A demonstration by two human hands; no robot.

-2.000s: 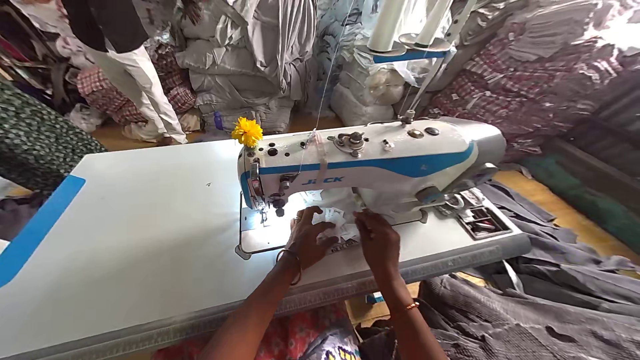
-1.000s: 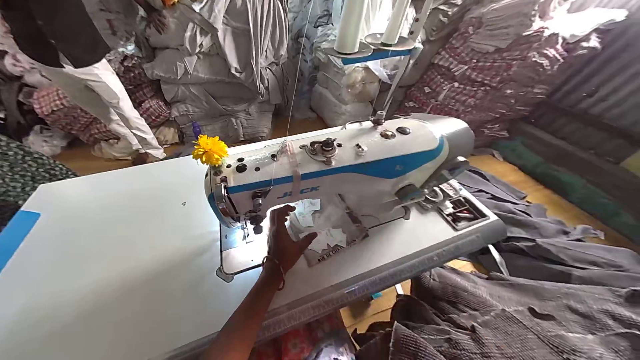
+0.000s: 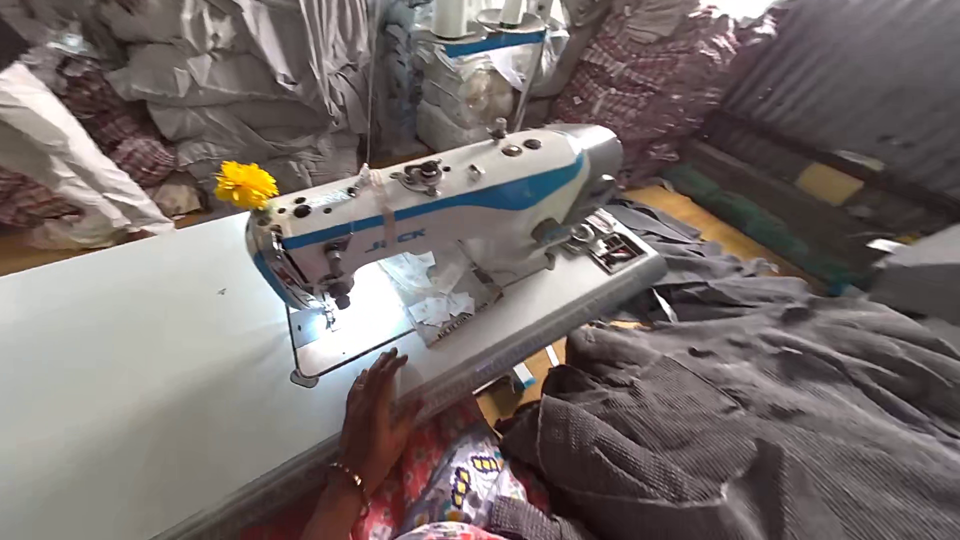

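My left hand (image 3: 379, 420), with a bracelet at the wrist, lies at the front edge of the white sewing table (image 3: 150, 360). Its fingers are extended and nothing shows in them. Just beyond the fingertips is the lit needle area of a Jack industrial sewing machine (image 3: 450, 210). Small white pieces (image 3: 442, 307), seemingly labels or paper, lie on a flat printed packet under the machine arm. Gray textured fabric (image 3: 675, 420) is heaped to the right of the table. My right hand is out of view.
A yellow flower (image 3: 246, 184) sits on the machine head. A small parts tray (image 3: 616, 252) is set at the table's right end. Thread cones (image 3: 450, 19) stand behind. Stacked cloth bundles (image 3: 225, 97) line the back, and patterned cloth (image 3: 457, 480) hangs below the front edge.
My left hand has drawn back from beneath the machine arm to the table's front edge. My right hand, at the machine two seconds ago, has left view. The view has turned right.
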